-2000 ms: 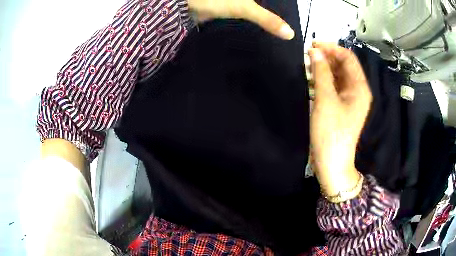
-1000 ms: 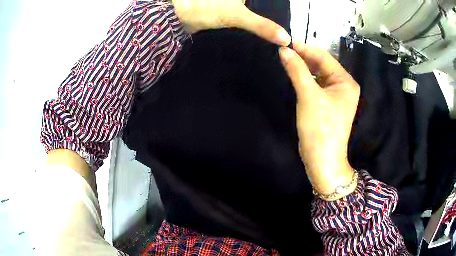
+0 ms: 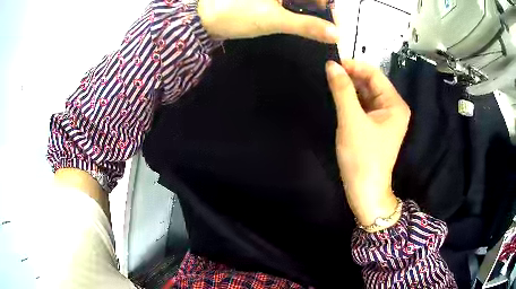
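A large black garment panel (image 3: pixel 254 135) covers the table and hangs over the lap. My left hand (image 3: pixel 266 20) lies across its top, thumb along the right edge near the top of the picture; its other fingers are mostly hidden or cut off by the frame. My right hand (image 3: pixel 370 124) pinches the same cloth edge between thumb and forefinger, just below the left thumb. No zipper can be made out.
The pale sewing machine head (image 3: pixel 458 34) is at the upper right, with metal parts below it. More black cloth (image 3: pixel 435 152) lies right of my right hand, with a small whitish block (image 3: pixel 465 108) on it. A checked apron (image 3: pixel 226 276) shows at the bottom.
My right hand has moved from the edge's right side to pinch the edge. Since a second ago, the two thumbs have parted slightly along it.
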